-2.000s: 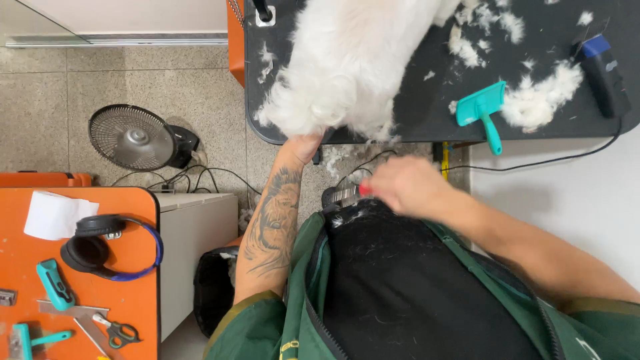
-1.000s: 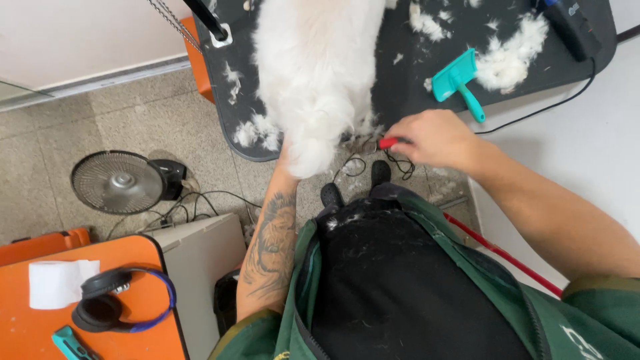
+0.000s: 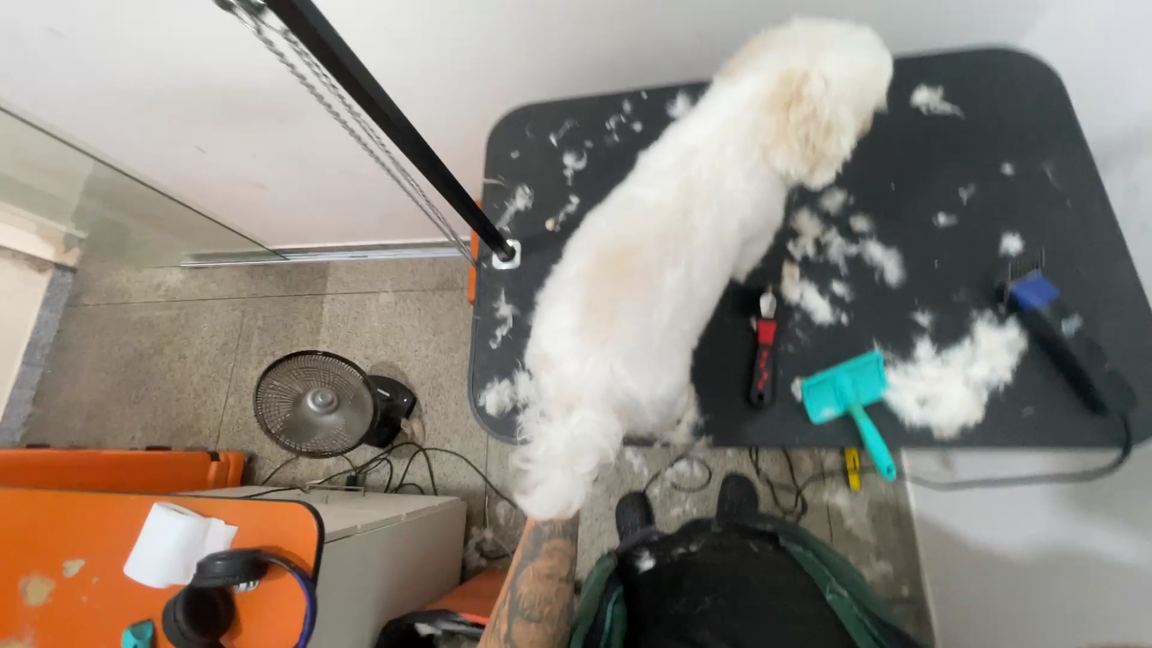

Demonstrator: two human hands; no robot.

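Note:
A white dog (image 3: 666, 243) stands on the black grooming table (image 3: 909, 81), its head toward the far side and its fluffy tail (image 3: 567, 450) hanging past the near edge. My tattooed left forearm reaches up to the tail, and the fur hides my left hand. My right hand is out of frame. On the tabletop to the right of the dog lies a red-and-black handled grooming tool (image 3: 764, 351). Beside it rests a teal slicker brush (image 3: 846, 391), its handle over the near edge. A corded clipper with a blue part (image 3: 1048, 324) lies farther right.
Tufts of cut fur (image 3: 954, 378) litter the tabletop. A black grooming arm (image 3: 387, 117) with a chain rises at the left. A fan (image 3: 315, 402) and cables are on the floor. An orange-topped table (image 3: 81, 549) at lower left holds headphones (image 3: 200, 607) and a paper roll (image 3: 171, 544).
The red-handled tool, at my right hand before, now lies on the grooming table. My right hand has left the view. The view has shifted to show more of the table and the dog's head.

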